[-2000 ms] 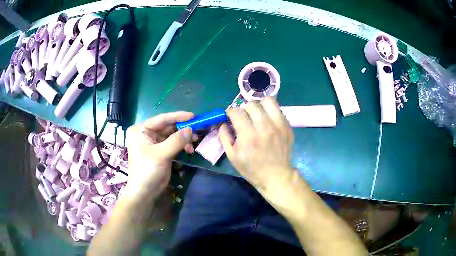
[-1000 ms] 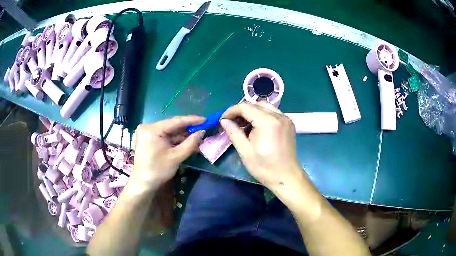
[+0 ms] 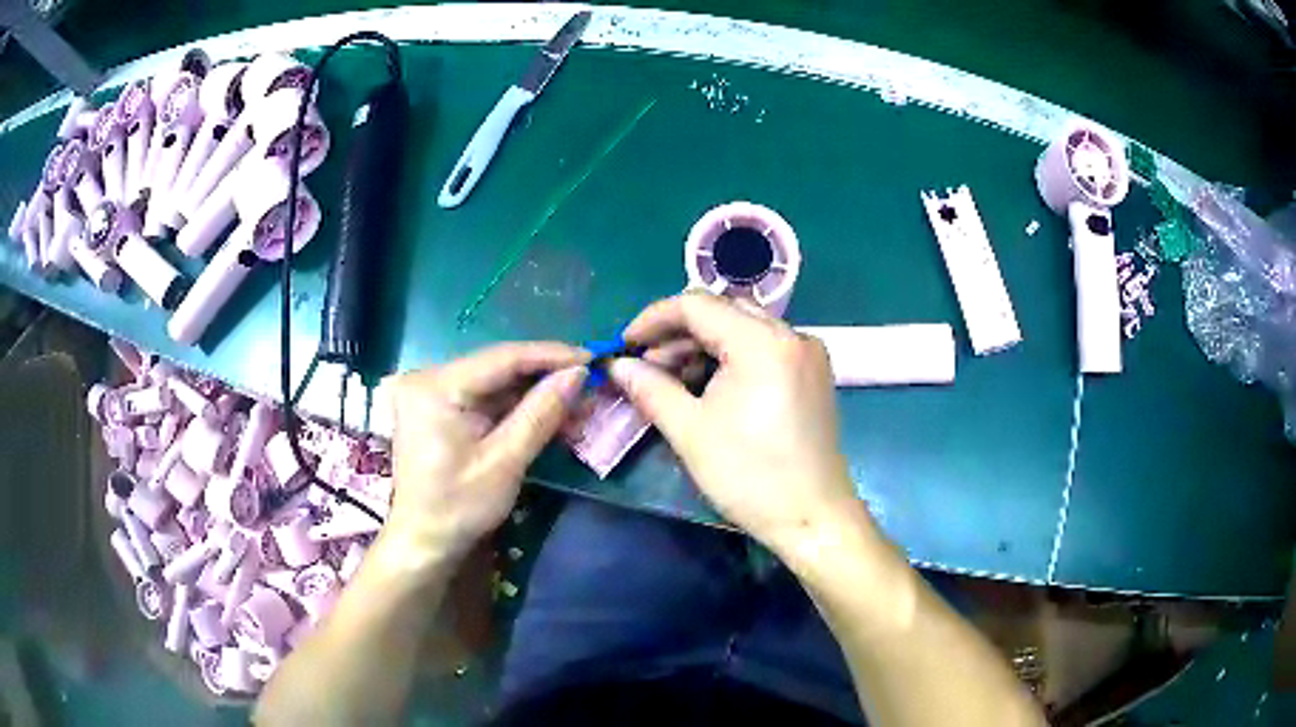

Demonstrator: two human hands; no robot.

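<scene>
My left hand [image 3: 476, 426] and my right hand [image 3: 746, 405] meet at the middle of the bench and both grip the blue battery [image 3: 607, 351] by their fingertips. Fingers cover most of the battery. The open pink fan body lies under my hands; its round head [image 3: 742, 256] with a black centre shows above my right hand, and its handle end [image 3: 608, 438] shows below the fingers. A pink handle piece [image 3: 895, 355] lies flat just right of my right hand.
Black screwdriver [image 3: 365, 227] with cord and many fans [image 3: 213, 291] lie at left, above a heap of pink parts [image 3: 235, 526]. A knife [image 3: 498, 135] lies behind. At right are a notched cover [image 3: 972, 270], a grille fan [image 3: 1096, 284], small pink parts and a plastic bag [image 3: 1229, 284].
My hands have drawn closer together over the battery, and my fingers cover more of it. The view has shifted slightly.
</scene>
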